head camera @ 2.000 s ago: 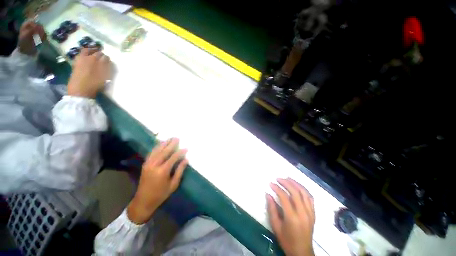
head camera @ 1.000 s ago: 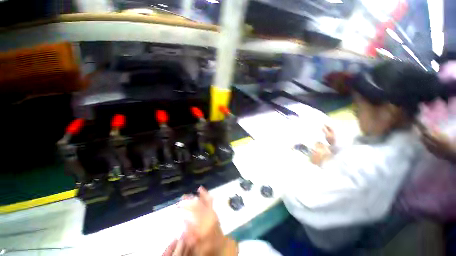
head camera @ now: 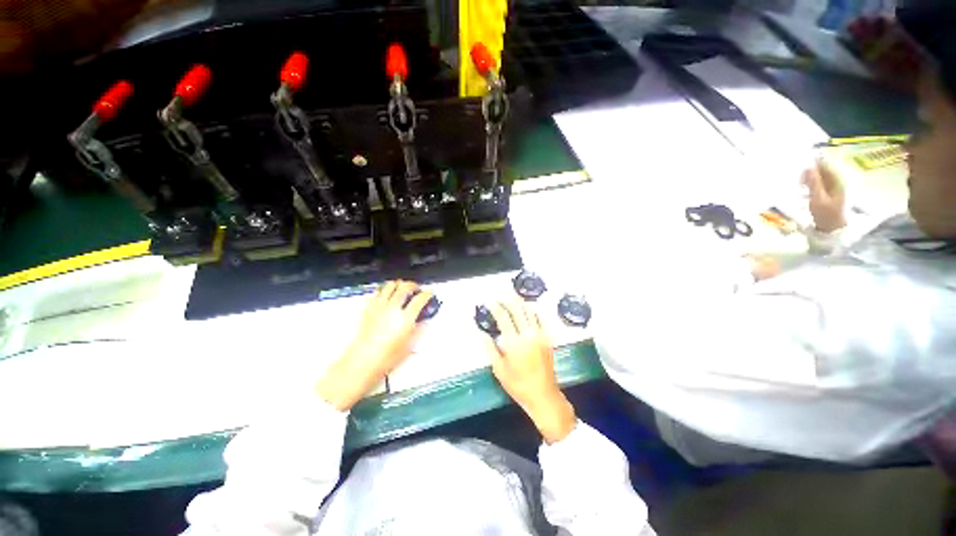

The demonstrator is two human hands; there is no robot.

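My left hand (head camera: 375, 340) rests on the white bench just in front of the fixture base plate, its fingertips on a black round part (head camera: 428, 308). My right hand (head camera: 524, 354) is beside it, with its fingers on and next to another black round part (head camera: 486, 320). Two more black round parts lie to the right: one behind my right fingers (head camera: 529, 284) and one at its right (head camera: 574, 309). The fingers partly hide the parts they touch.
A row of several red-handled toggle clamps (head camera: 295, 126) stands on a black base plate (head camera: 225, 292). Green edging (head camera: 451, 400) runs along the bench front. At right, a person in a white smock (head camera: 734, 356) works near black rings (head camera: 719, 219). Clear plastic (head camera: 84, 304) lies left.
The view has swung from the left neighbour across to the clamps, then tilted down. My hands, close together and blurred a second ago, are now apart, each at a round part.
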